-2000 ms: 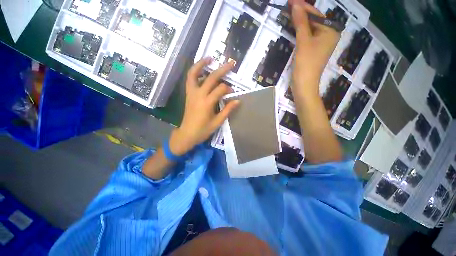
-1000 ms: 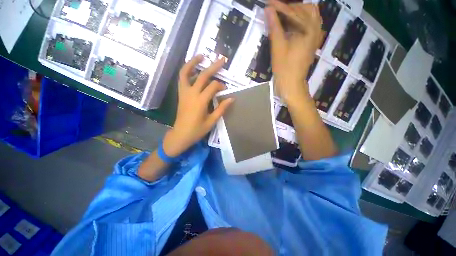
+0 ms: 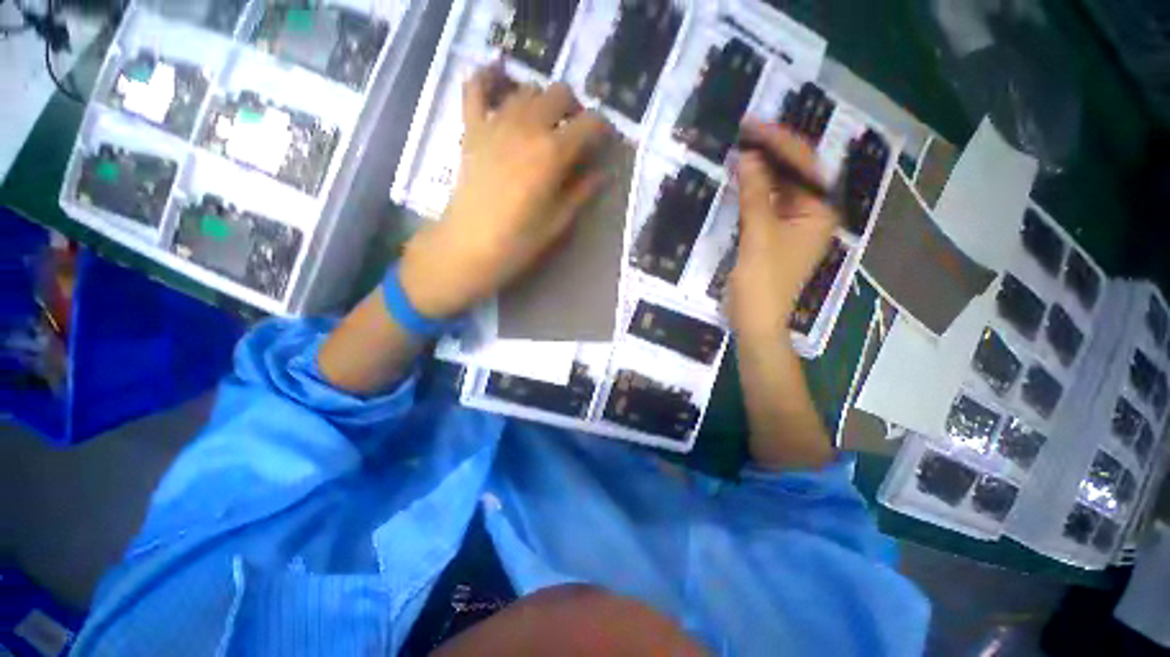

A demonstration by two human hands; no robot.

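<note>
My left hand [image 3: 520, 186], blurred, with a blue band on its wrist, holds the grey-brown adhesive sheet [image 3: 565, 289] with white backing paper [image 3: 533, 362] under it, over the front tray. Its fingertips are over the tray's left side; whether they also hold a board is not clear. My right hand [image 3: 776, 244] holds dark tweezers [image 3: 802, 173], blurred, above the tray's right half; their tip cannot be made out. The white blister tray [image 3: 420, 193] holds dark circuit boards [image 3: 674, 221] with small gold spots. Another tray with boards [image 3: 670, 330] lies nearer my body, partly under the sheet.
At left stands a tray stack [image 3: 340, 193] of silver boards with green patches. At right, loose adhesive sheets [image 3: 917, 257] overlap a tray stack [image 3: 949, 513] of dark boards. A blue bin [image 3: 141, 353] is below left. Clear plastic [image 3: 1007, 71] lies at the back.
My left hand has closed from spread fingers and moved up with the sheet. My right hand has moved down and right with the tweezers. The view has shifted, so the trays appear further left.
</note>
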